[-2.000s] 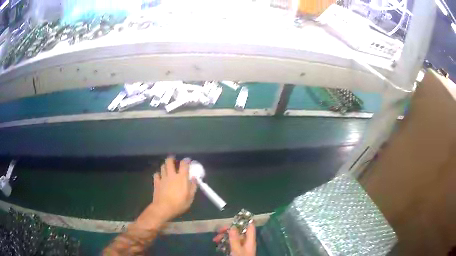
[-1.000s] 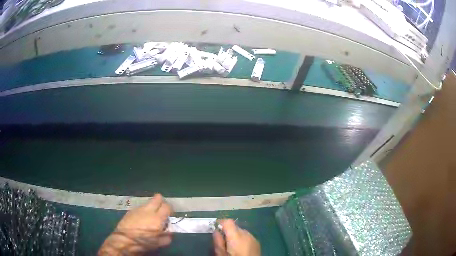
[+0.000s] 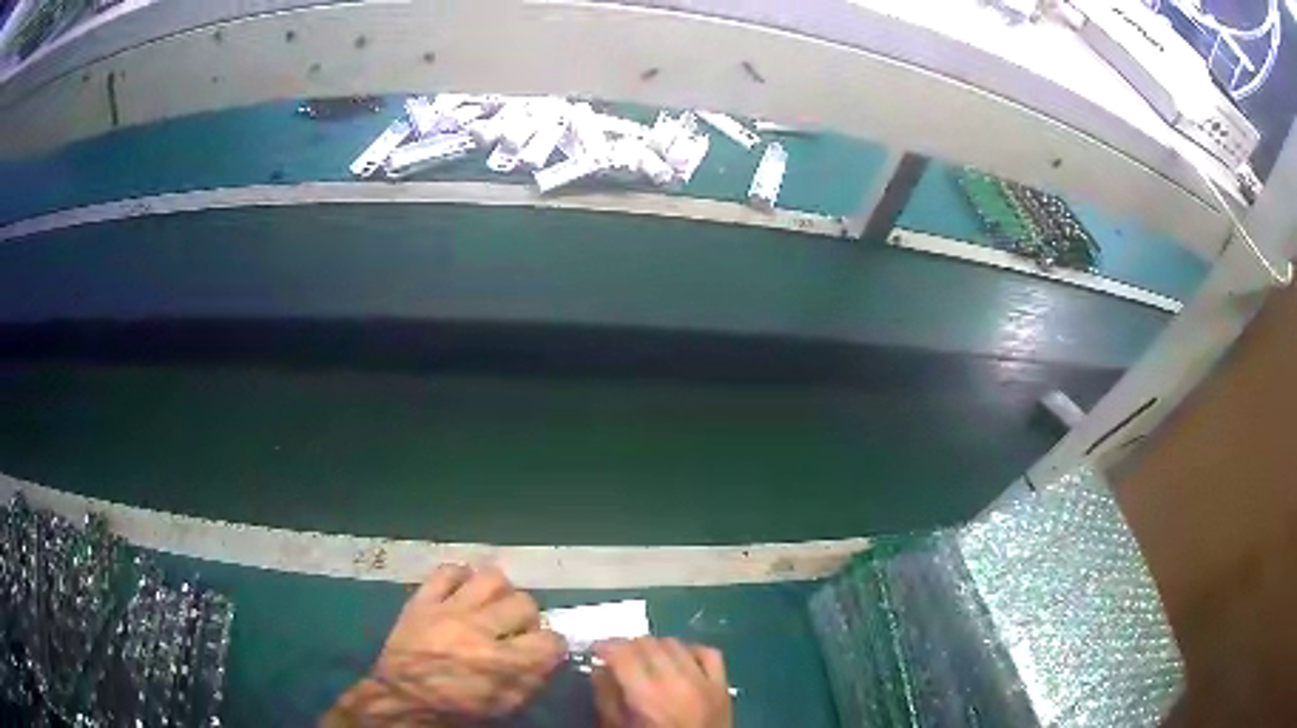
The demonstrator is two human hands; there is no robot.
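Observation:
A flat white handle section [image 3: 600,622] shows between and just beyond my two hands, low over the green bench top. Its round head is not visible. Small dark and shiny bits, perhaps a circuit board [image 3: 583,660], show between my fingertips at its near edge. My left hand [image 3: 462,647] is closed around the left end of the white piece, back of the hand up. My right hand [image 3: 662,686] has its fingertips at the right of the piece, with the fingers curled. The fingers hide most of what they hold.
A heap of circuit boards [image 3: 114,626] lies at the left. A bubble-wrapped stack [image 3: 1053,597] stands at the right. The conveyor belt [image 3: 498,441] runs across. White handle covers [image 3: 569,150] and green board strips [image 3: 1031,221] lie beyond it. A brown cardboard box [image 3: 1237,526] is at far right.
The white device and the small boards held apart earlier are now together between my hands at the bench. Since one second ago my hands have moved closer together. A small pale piece now shows at the belt's right end.

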